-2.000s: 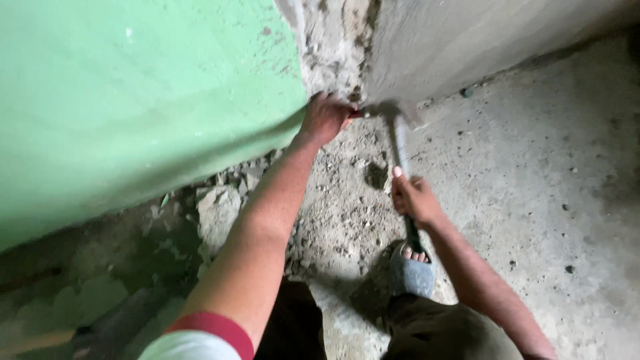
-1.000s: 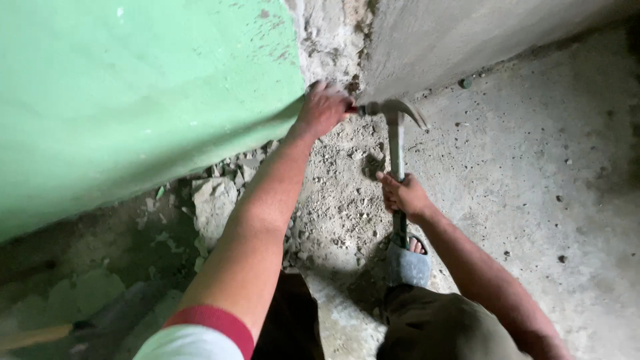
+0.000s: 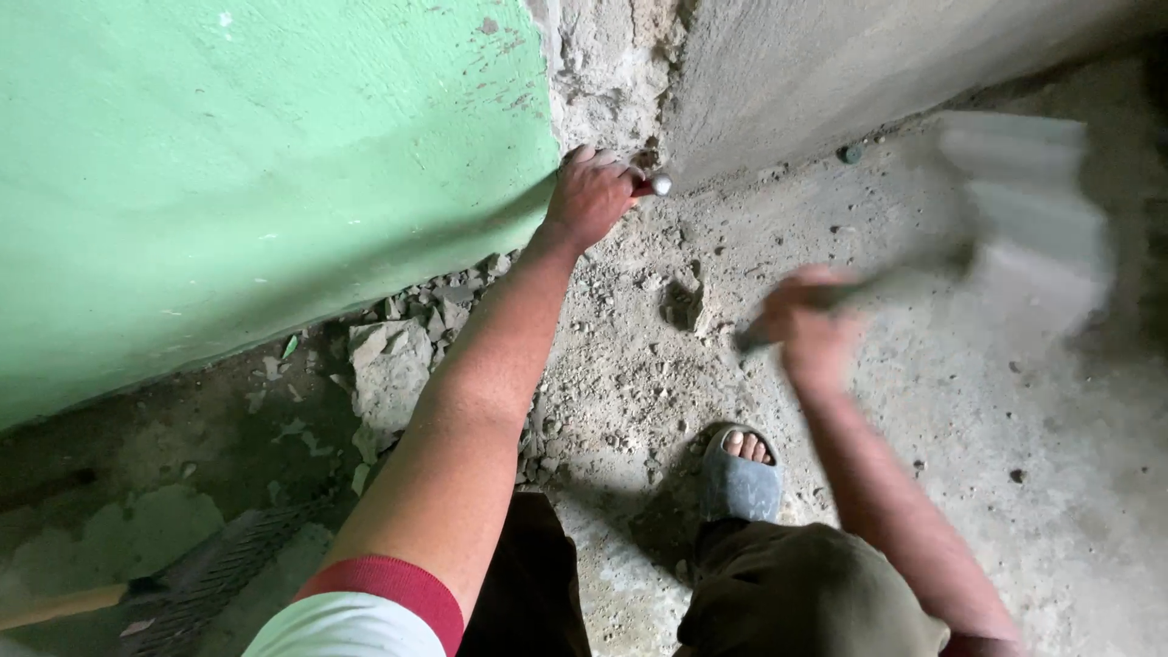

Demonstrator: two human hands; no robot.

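My left hand (image 3: 598, 193) is closed around a chisel (image 3: 655, 185) at the foot of the chipped wall strip (image 3: 610, 78). The chisel's rounded metal end and a red part show beside the fingers; its tip is hidden. To the right, my right hand (image 3: 815, 324) grips the handle of a claw hammer (image 3: 922, 265). The hammer's head is out to the right over the concrete floor, apart from the chisel, and strongly blurred.
A green painted wall (image 3: 274, 155) stands left, a grey plastered wall (image 3: 821, 73) right. Rubble with a large chunk (image 3: 390, 370) lies along the green wall. Loose grit (image 3: 630, 338) covers the floor before my slipper (image 3: 741, 484). A wooden handle (image 3: 64, 607) is at lower left.
The hammer has swung away from the chisel's end to the right, and my right hand has moved with it. My left hand stays at the wall's foot with the chisel.
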